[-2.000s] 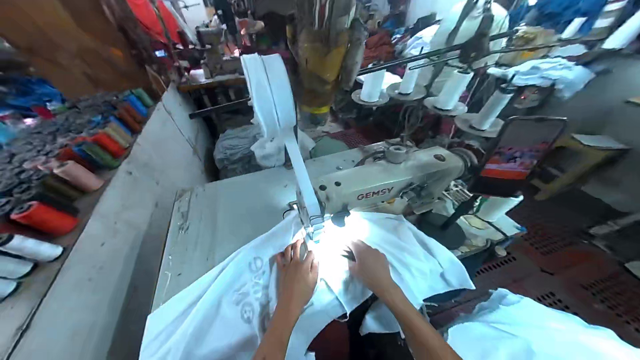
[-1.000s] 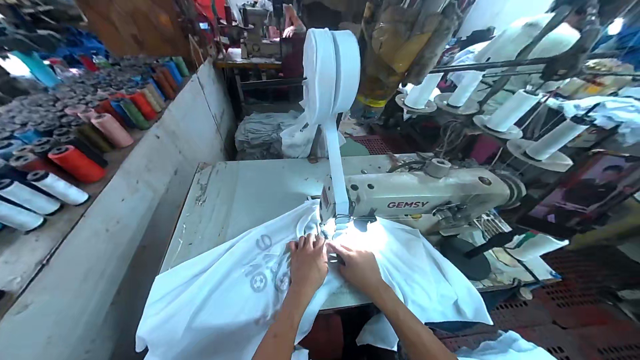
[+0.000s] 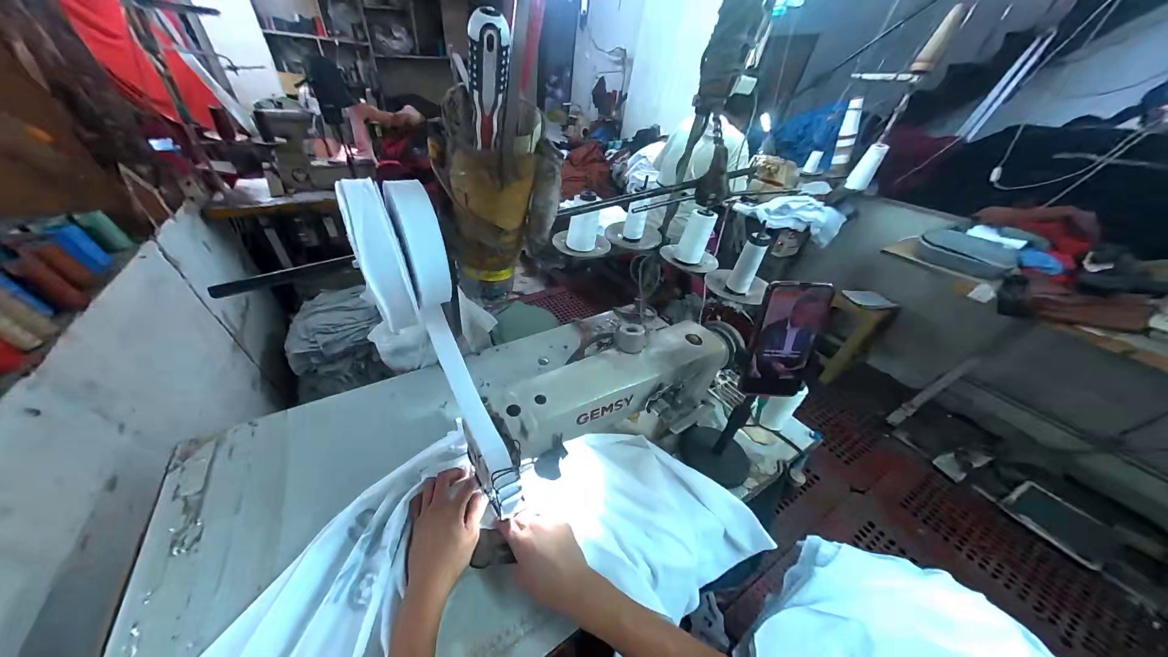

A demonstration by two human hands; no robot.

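Note:
My left hand (image 3: 445, 529) grips white fabric (image 3: 351, 566) left of the needle area of a Gemsy industrial sewing machine (image 3: 602, 388). My right hand (image 3: 547, 552) pinches the cloth's edge just below the presser area, its fingertips close to the left hand's. White tape (image 3: 461, 383) runs down from a roll (image 3: 420, 242) into a metal guide (image 3: 504, 488) at the machine's head. More of the white garment (image 3: 666, 520) spreads to the right under a bright lamp glow. The needle itself is hidden.
Thread cones (image 3: 695, 237) stand on a rack behind the machine. A phone (image 3: 789, 338) on a holder is at its right end. Coloured spools (image 3: 55, 274) lie on the left ledge. White cloth (image 3: 885, 602) is piled at lower right. A person (image 3: 707, 151) is in the background.
The view has swung to the right and upward. The left part of the cloth, spread with its print showing a second ago, is now bunched in folds by my left hand.

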